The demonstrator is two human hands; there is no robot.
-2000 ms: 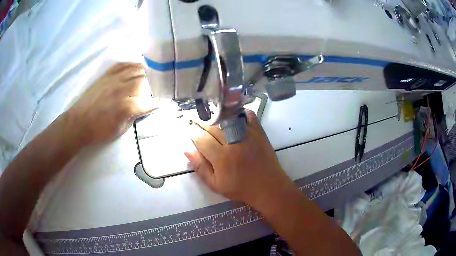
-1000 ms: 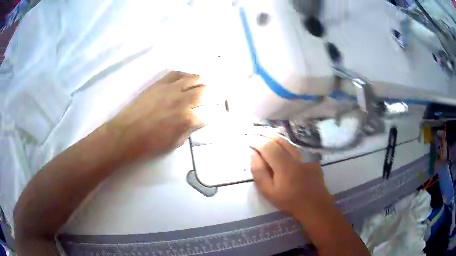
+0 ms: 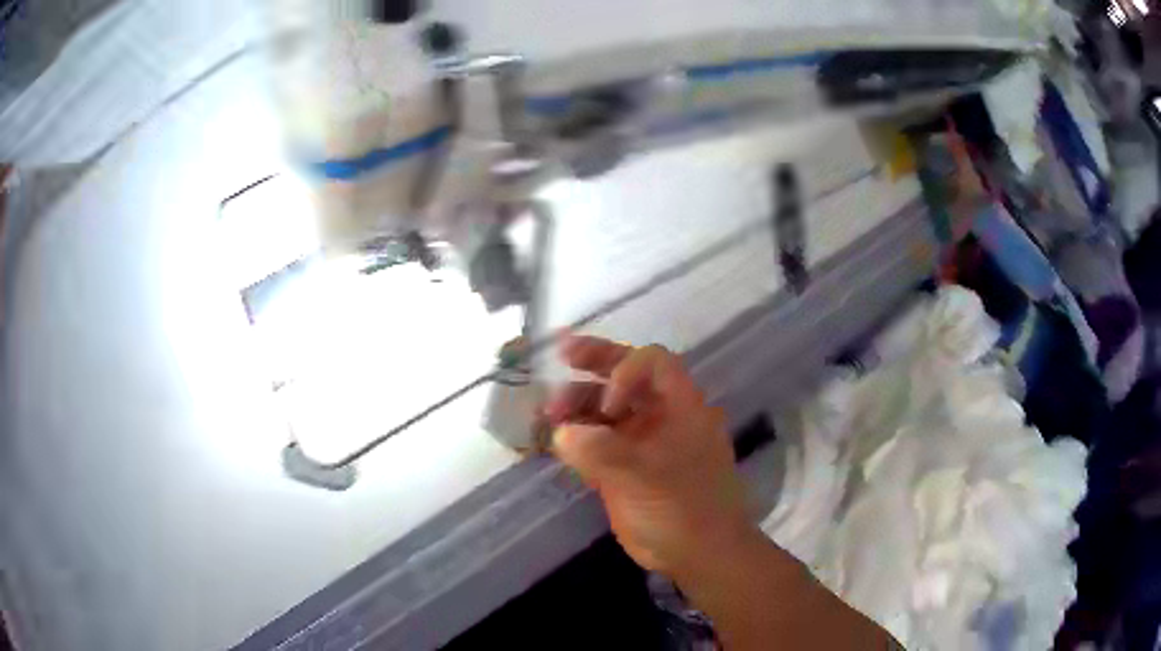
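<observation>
My right hand is right of the needle area, above the table's front edge, with its fingers curled. Its fingertips are beside a thin angled metal guide with a plate at its lower end. Blur hides whether the fingers grip it; a small pale sliver shows between them. The white sewing machine head with a blue stripe stands behind, blurred. Lamp glare washes out the needle area. My left hand is not in view. White fabric lies at the upper left.
Black thread snips lie on the table right of the needle. A grey ruler edging runs along the front edge. A heap of white pieces lies below that edge at the right. Dark and coloured cloth is at the far right.
My left hand has left the view. My right hand has moved from beside the needle towards the front edge. The view has shifted, showing more of the white heap.
</observation>
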